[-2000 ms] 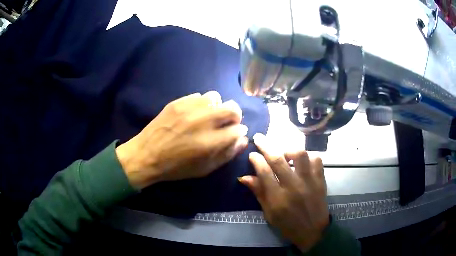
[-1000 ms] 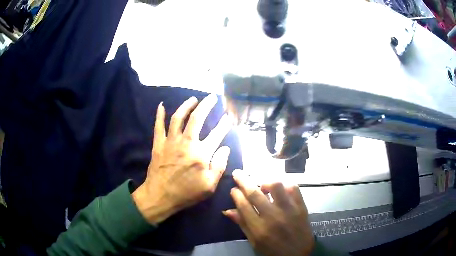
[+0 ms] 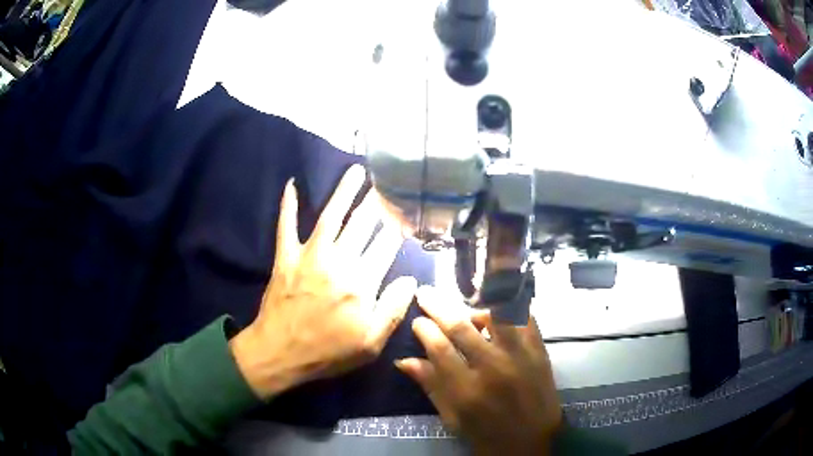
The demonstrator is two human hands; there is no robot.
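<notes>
The navy garment panel [image 3: 205,205] spreads over the left of the table. My left hand [image 3: 330,289] lies on it, palm down with fingers spread, fingertips at the glare under the machine head [image 3: 428,178]. My right hand [image 3: 486,374] rests at the cloth's right edge, fingers bent and slightly apart, its index fingertip near my left thumb. A yellowish tip shows at my right thumb; I cannot tell if it is a tool. The needle and presser foot are lost in glare and behind the head.
The white machine arm [image 3: 677,205] reaches in from the right, with a metal loop on its front. A navy strip [image 3: 711,334] lies under it at right. The ruler tape [image 3: 624,408] runs along the front edge. Cluttered items show in the upper corners.
My left hand has gone from bunched fingers to spread flat on the cloth. My right hand has shifted slightly left and down. The machine head sits further left and lower in view.
</notes>
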